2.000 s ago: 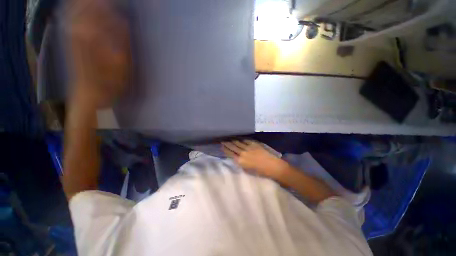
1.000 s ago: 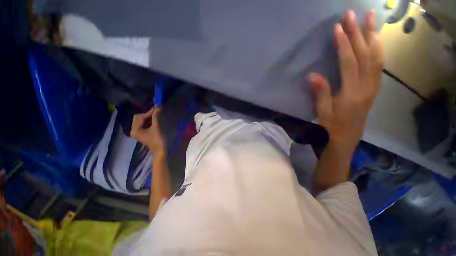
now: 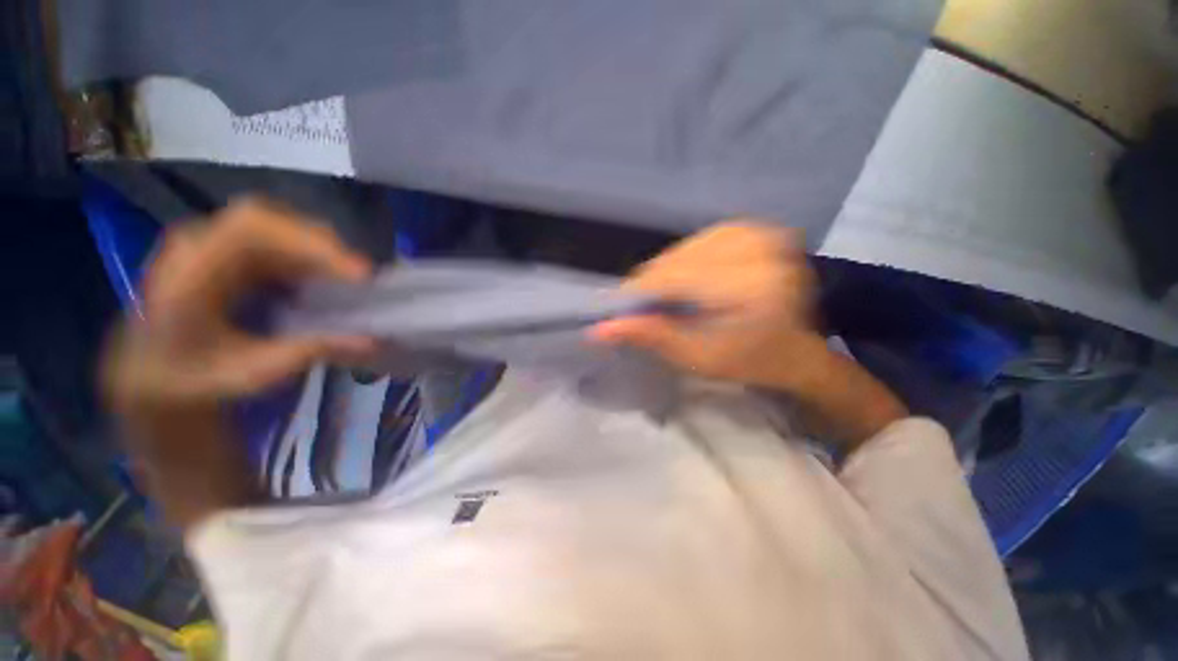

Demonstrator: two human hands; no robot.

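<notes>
A small grey fabric piece point(image 3: 478, 305) is stretched between my two hands, in front of my chest and below the table edge. My left hand point(image 3: 233, 304), blurred, pinches its left end. My right hand point(image 3: 723, 310) grips its right end between thumb and fingers. A large grey-blue fabric panel point(image 3: 620, 110) lies on the sewing table and hangs at its front edge. The needle area is out of the picture.
The white table edge point(image 3: 982, 181) shows at right, with the tan machine bed point(image 3: 1046, 45) behind and a dark flat object point(image 3: 1148, 213) beside it. Striped cloth point(image 3: 342, 433) and blue bins point(image 3: 1053, 478) are below the table.
My right hand has left the large panel and come down to the small piece. My left hand has come up from the striped cloth and holds the other end. The view has shifted.
</notes>
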